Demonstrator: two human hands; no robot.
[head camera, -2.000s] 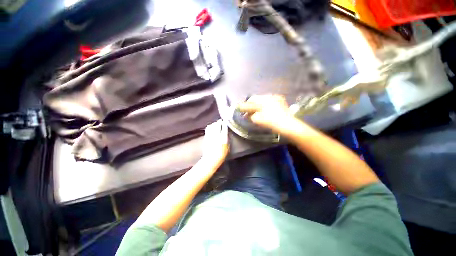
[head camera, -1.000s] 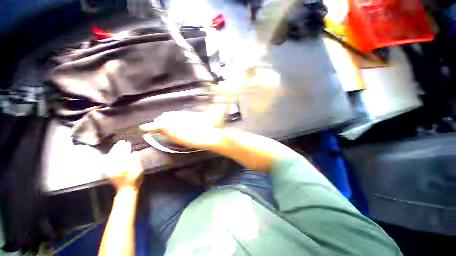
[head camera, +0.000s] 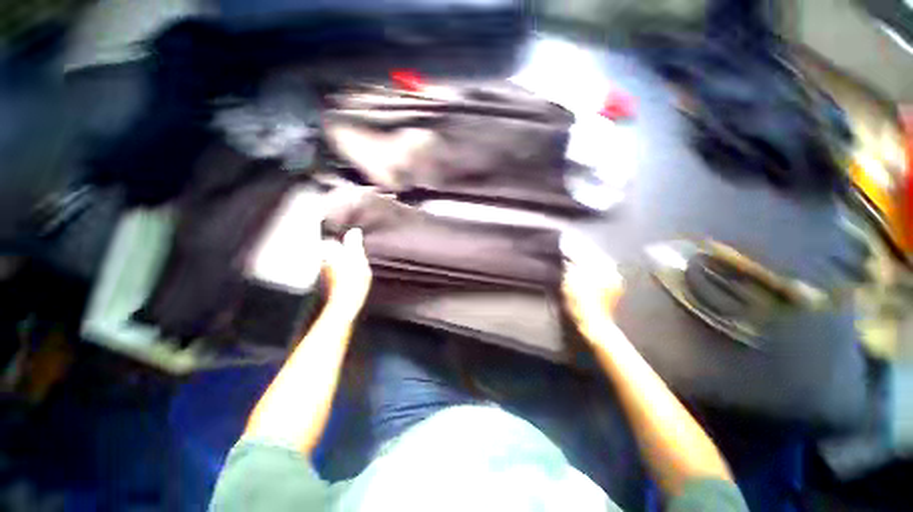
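A dark brown garment panel (head camera: 461, 245) lies sideways in front of me, at the near side of the table. My left hand (head camera: 346, 268) holds its left end and my right hand (head camera: 591, 284) holds its right end. The rumpled brown bundle (head camera: 491, 150) lies just behind it, with white pieces (head camera: 599, 165) at its right end. The steam iron (head camera: 716, 290) rests on the table to the right, away from both hands. The frame is blurred, so the fingers are not clear.
Dark pressed pieces (head camera: 215, 235) hang over the left table edge, beside a pale board (head camera: 130, 265). A black cloth heap (head camera: 746, 125) lies at the back right. Red spots (head camera: 408, 79) show behind the bundle. Yellow and red items (head camera: 886, 190) are at the far right.
My right hand has let go of the iron, which now stands at the right. Both hands have taken hold of the front panel's ends. The view has swung left.
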